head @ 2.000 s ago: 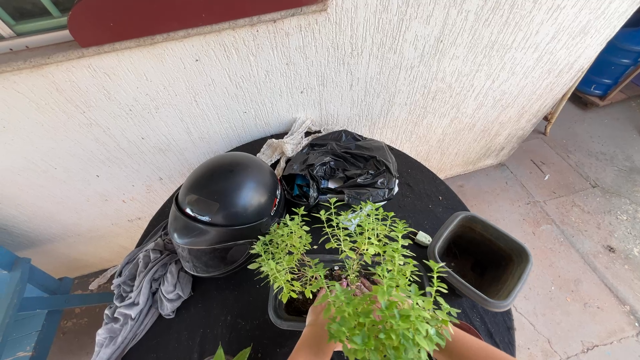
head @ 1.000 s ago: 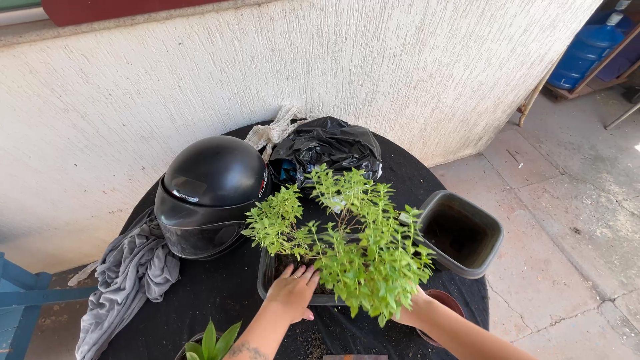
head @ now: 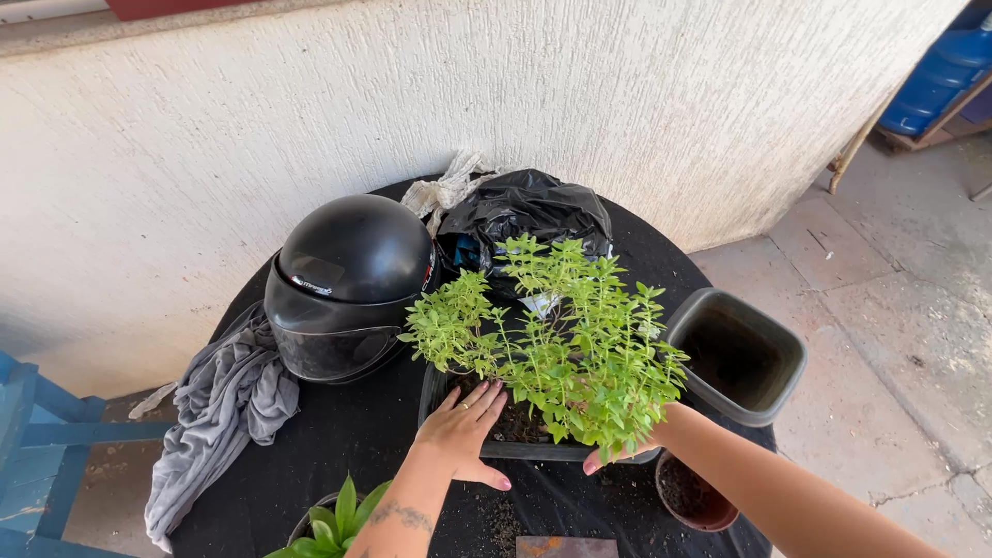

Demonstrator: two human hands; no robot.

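Observation:
A leafy green herb plant (head: 589, 349) stands in a dark rectangular planter (head: 535, 451) on the black-covered round table. My left hand (head: 463, 434) lies palm down at the planter's front left, its fingers spread and touching the soil (head: 515, 418) beside the stems, its thumb over the front rim. My right hand (head: 639, 448) is at the planter's front right, partly under the leaves. Its thumb shows by the rim; its other fingers are hidden, so what they touch cannot be told.
Around the planter are a black helmet (head: 353, 287), a black plastic bag (head: 535, 205), an empty grey pot (head: 736, 353), a small brown pot with soil (head: 692, 492), a gray cloth (head: 232, 403), a potted plant (head: 337, 523) and a flat rusty piece (head: 566, 547). A textured wall (head: 465, 85) rises behind.
Two seconds ago both hands were together among the stems, largely behind leaves. They have moved apart to the planter's two sides, and the left hand's fingers are now spread in plain view.

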